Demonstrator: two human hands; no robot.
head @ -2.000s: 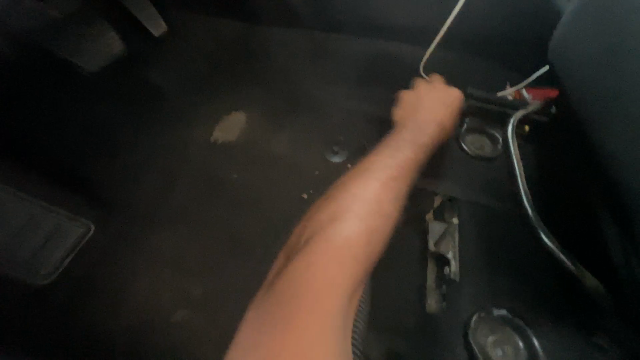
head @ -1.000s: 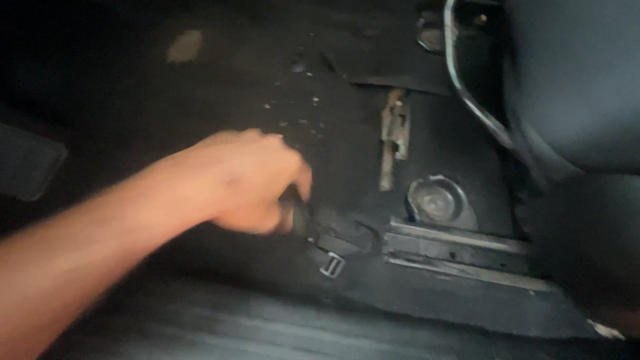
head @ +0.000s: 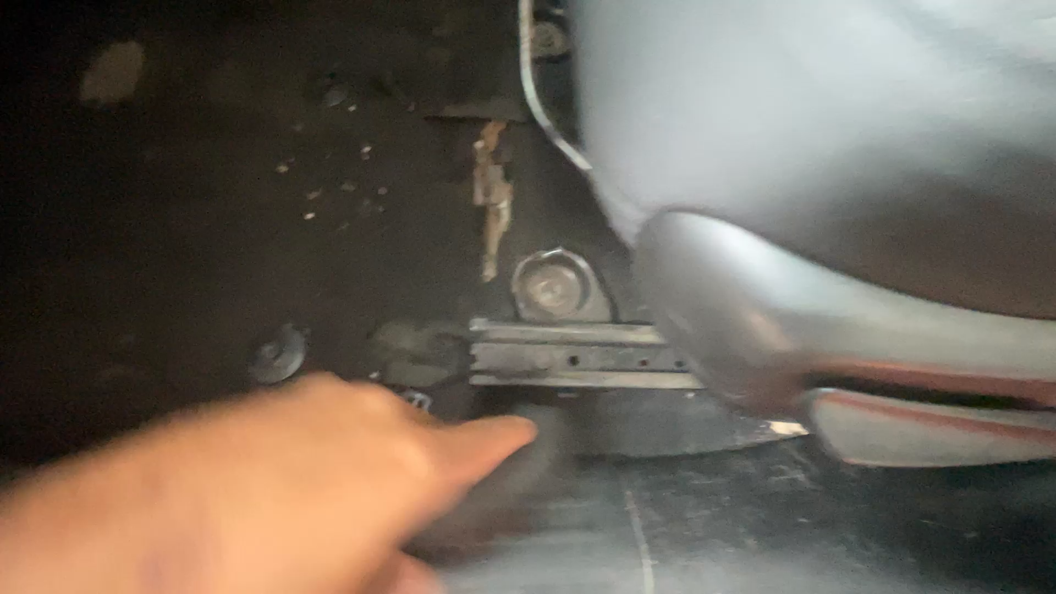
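My left hand point(head: 330, 462) reaches in from the lower left, blurred, its back upward. One finger points right and another fingertip shows below it. The underside is hidden, so I cannot tell whether it holds anything. Just past the hand lies the end of a metal seat rail point(head: 577, 356) with small holes. A small buckle-like metal piece point(head: 417, 401) shows behind the knuckles, beside a round dark fastener point(head: 279, 355) on the black vehicle floor covering point(head: 206, 247). My right hand is not in view.
A vehicle seat point(head: 784, 148) with plastic side trim point(head: 726, 289) fills the right. A bent metal bar point(head: 540, 111) runs along it. Near the rail are a round metal floor mount point(head: 554, 285) and a torn slot point(head: 493, 198). Light crumbs dot the floor; a dark sill panel point(head: 701, 511) spans the lower right.
My left hand has come back from the cable and bar at the far end of the floor to the near end of the seat rail. The view has shifted toward the seat.
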